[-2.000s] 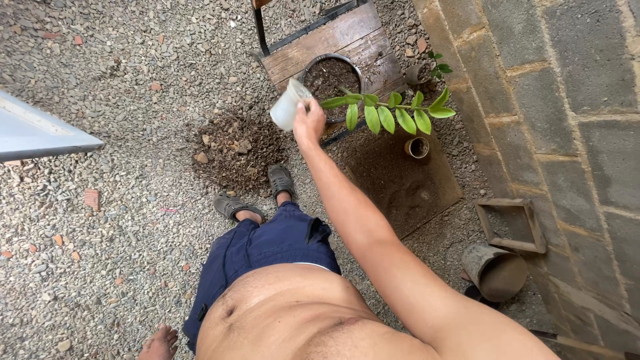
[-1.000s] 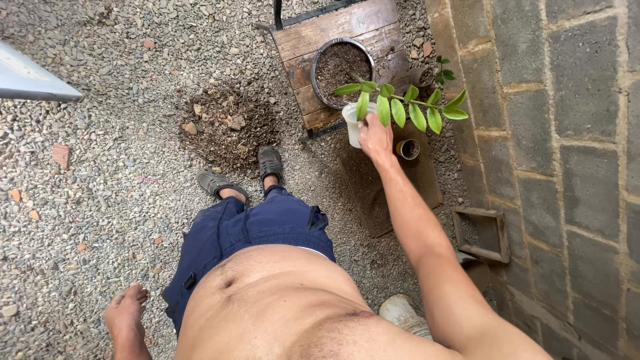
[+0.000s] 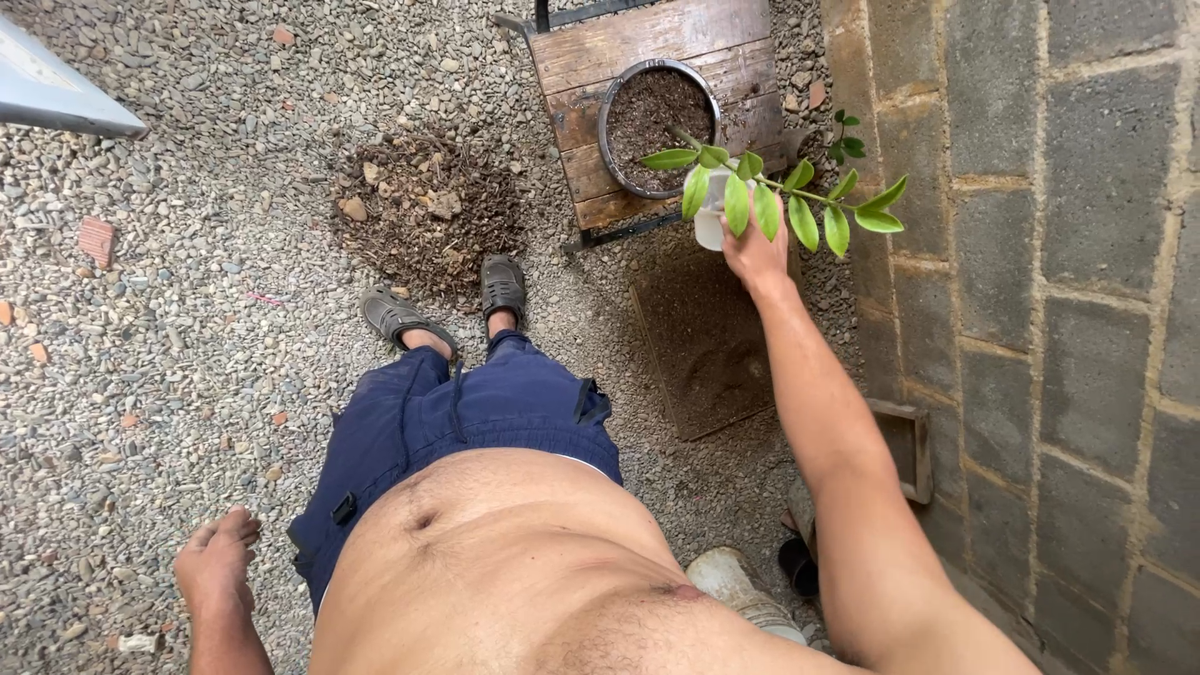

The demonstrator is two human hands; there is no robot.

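My right hand [image 3: 755, 246] holds a translucent white plastic cup [image 3: 710, 211] beside the right rim of a round pot. The pot [image 3: 659, 127] is filled with dark soil and stands on a wooden-slatted seat [image 3: 581, 117]. A leafy green stem [image 3: 778, 187] rises from the pot and its leaves partly cover the cup and my fingers. What the cup contains cannot be made out. My left hand [image 3: 217, 555] hangs at my side above the gravel, its fingers loosely bent and holding nothing.
A heap of soil and stones [image 3: 427, 211] lies on gravel before my shoes. Right of it is a soil-dusted square board [image 3: 703, 347]. A block wall [image 3: 1022, 234] runs along the right, with a wooden frame [image 3: 919, 450] against it. A whitish bucket [image 3: 741, 586] stands low right; a pale metal edge [image 3: 61, 89] juts in upper left.
My right hand has moved the cup from the near left edge of the pot to its right side. More of my left hand shows now than two seconds ago.
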